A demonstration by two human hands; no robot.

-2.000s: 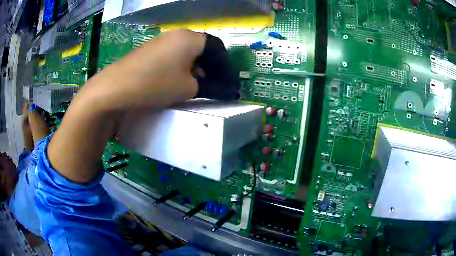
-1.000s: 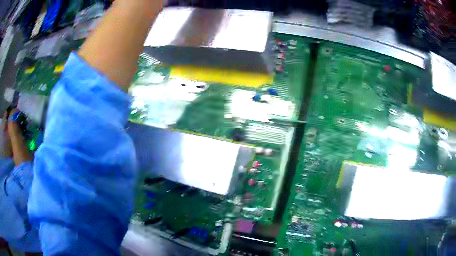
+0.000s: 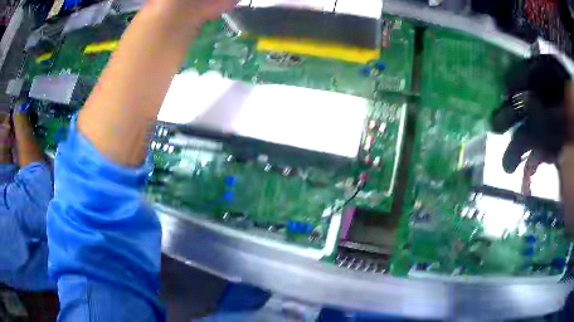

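A large green circuit board (image 3: 270,198) lies in front of me, with a long silver-white heatsink (image 3: 302,119) across it. My left arm reaches up over its left side. My left hand (image 3: 192,7) is mostly cut off by the top edge, so its fingers are hidden. My right hand (image 3: 538,110), in black finger covers, is over the right circuit board (image 3: 450,182), above and partly in front of its heatsink (image 3: 497,154). Tiny pale lines show at its fingers; whether it holds a part is too blurred to tell.
A silver rail (image 3: 377,292) runs along the front. A second heatsink with a yellow strip (image 3: 318,49) stands at the back. A dark gap separates the boards, with a purple-pink plate (image 3: 347,223) in it. Another person's blue sleeve (image 3: 28,207) and hands are at far left.
My left hand has moved from above the middle board up to the top edge. My right hand has come into view at right. The view has shifted, showing more of the front rail.
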